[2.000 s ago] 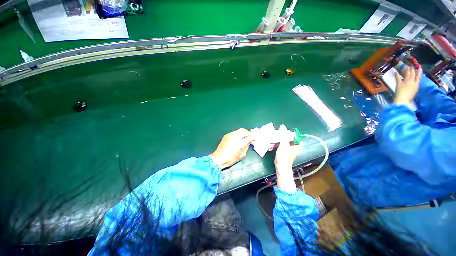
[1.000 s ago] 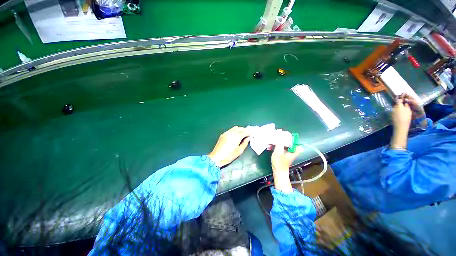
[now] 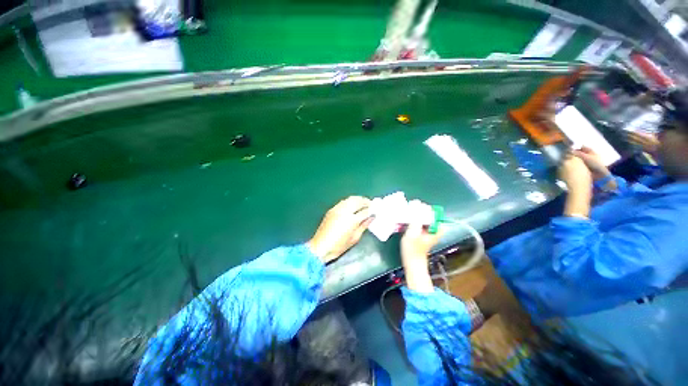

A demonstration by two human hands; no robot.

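My left hand [image 3: 343,226] pinches the left side of a crumpled white wiping paper [image 3: 387,214] above the belt's near edge. My right hand [image 3: 417,245] holds the glue syringe under and right of the paper. The paper wraps the syringe, so its barrel and tip are hidden. The green cap [image 3: 437,219] shows at the rear, and a pale air hose [image 3: 477,247] loops down from it below the edge. Small round black parts lie on the green belt, one at the left [image 3: 77,181], one further right [image 3: 240,141] and one further along [image 3: 367,124].
An amber part [image 3: 403,119] lies near the far black one. White strips [image 3: 462,166] lie to the right. Beyond are shiny scraps and an orange-brown fixture [image 3: 539,113]. A person in a blue smock [image 3: 603,241] sits at the right. A metal rail [image 3: 302,73] runs behind, a cardboard box [image 3: 502,301] below.
The view has shifted, so the belt parts appear further left. Both my hands keep hold of the paper and syringe. The neighbour's hands moved from the fixture to nearer their body.
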